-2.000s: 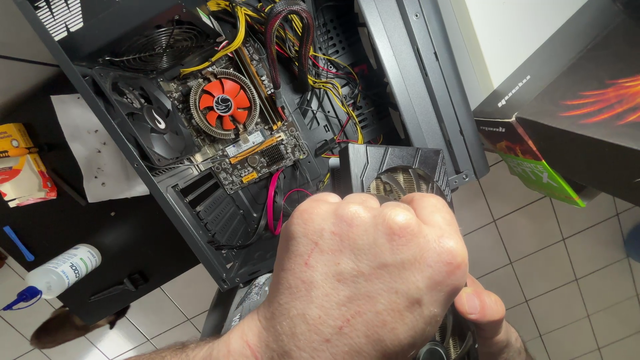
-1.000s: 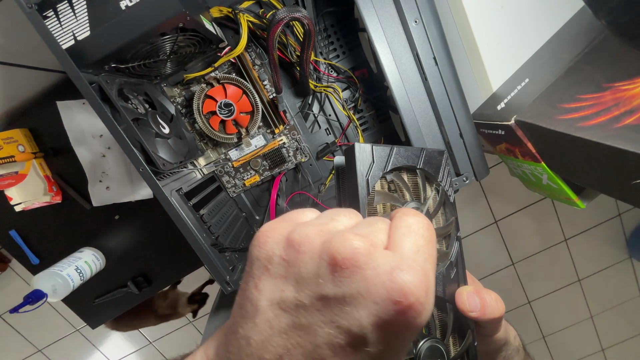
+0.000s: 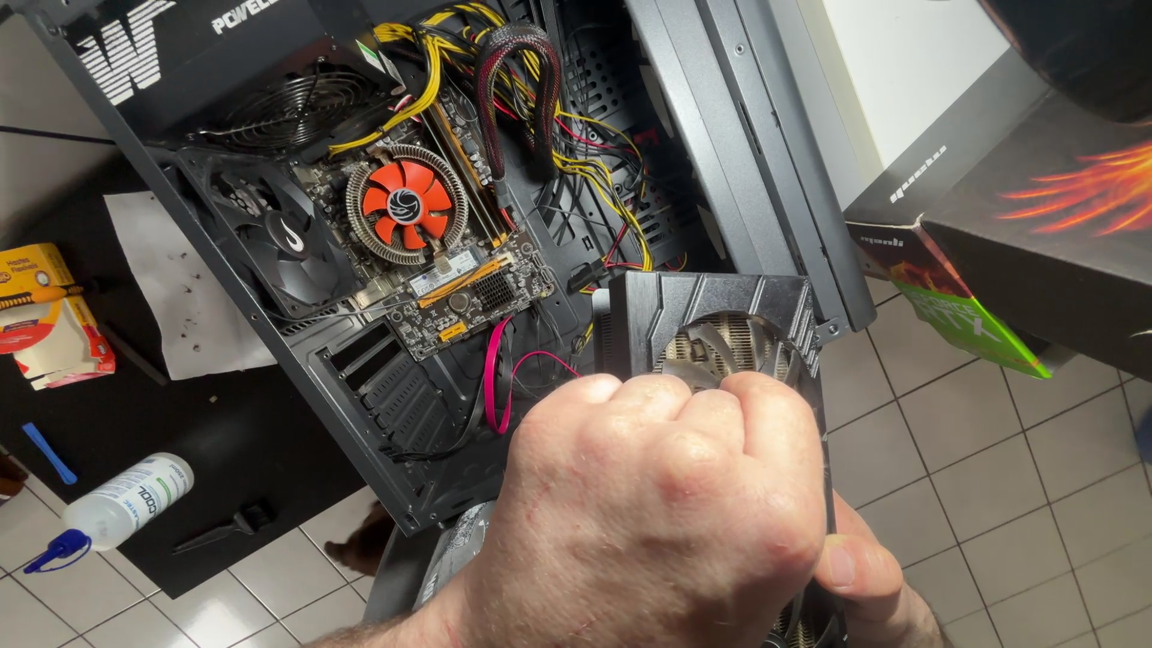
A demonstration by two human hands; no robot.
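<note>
A black graphics card (image 3: 720,297) with fans and metal heatsink fins is tilted in front of the computer case. My right hand (image 3: 864,567) grips its right edge, with the thumb on the near side. Above the card's face, my left hand (image 3: 666,486) is curled into a fist, back of the hand toward the camera. Its fingertips, and anything in them, are hidden, as is much of the card. Behind lies the open computer case (image 3: 333,441), with a motherboard (image 3: 468,306), a red CPU cooler fan (image 3: 405,205) and a black case fan (image 3: 279,234) inside.
Yellow power cables (image 3: 432,81) and a pink cable (image 3: 495,378) run inside the case. On the dark table at left are white paper (image 3: 180,297), a yellow-and-red box (image 3: 45,315), a blue-capped bottle (image 3: 135,499) and a black brush (image 3: 234,526). A black box (image 3: 1017,198) stands right.
Between the earlier frames my left fist moved down and uncovered more of the card's fan. My right hand stays at the card's edge. A brown shape below the table has shifted.
</note>
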